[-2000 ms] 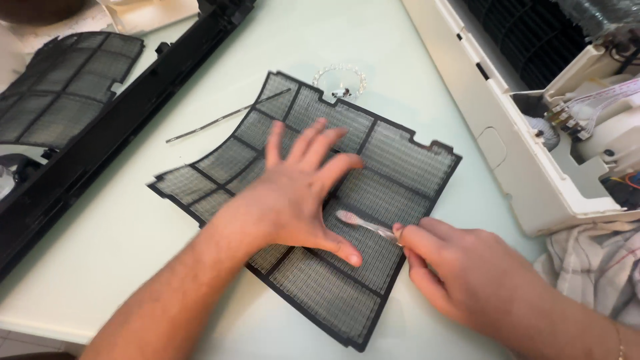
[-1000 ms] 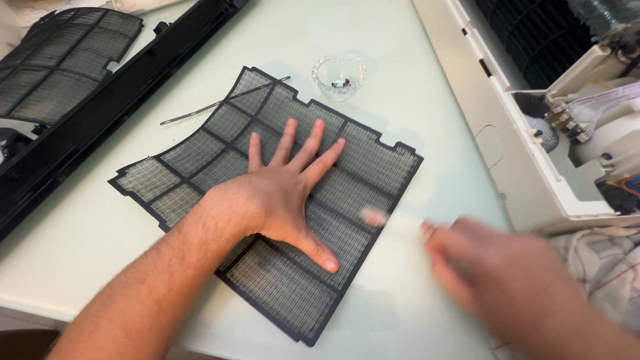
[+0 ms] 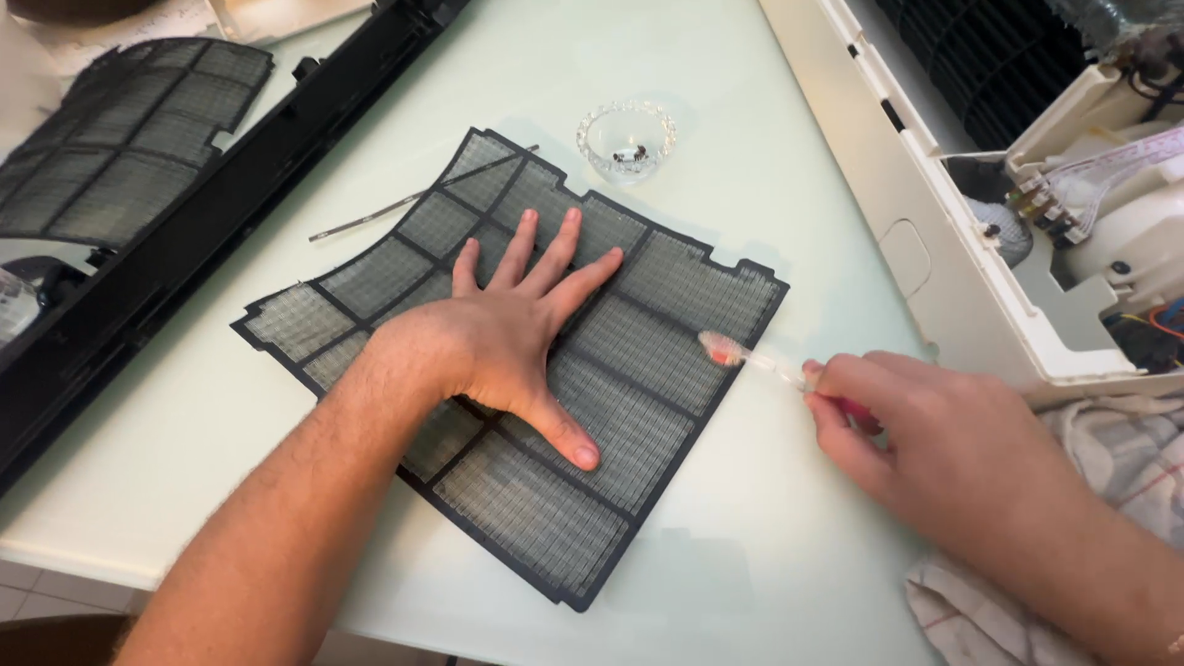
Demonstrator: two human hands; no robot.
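Note:
A black-framed mesh air-conditioner filter point(image 3: 647, 342) lies on the glass-topped table, bowed along its left edge. My left hand point(image 3: 499, 342) presses on its middle with the fingers spread. Between the thumb and fingers of my right hand point(image 3: 888, 435), right of the filter, is a toothbrush point(image 3: 772, 367) with a clear neck and a pink part at the grip. Its bristle head is over or on the filter's right edge; contact cannot be told. A thin dark rod point(image 3: 365, 222) reaches from the table to the filter's upper left part. Beyond the filter stands a small clear glass bowl point(image 3: 627, 139) holding several dark bits, perhaps screws.
At the right lies the white air-conditioner housing point(image 3: 888, 231) with wires and a black fan part exposed. A checked cloth point(image 3: 1124, 453) is below it. A long black plastic part point(image 3: 185, 222) crosses the left side, and a second mesh filter point(image 3: 120, 139) lies past it.
The toothbrush was over the filter's middle two seconds ago and is now at its right edge. The filter has shifted a little to the left, with my left hand still flat on it.

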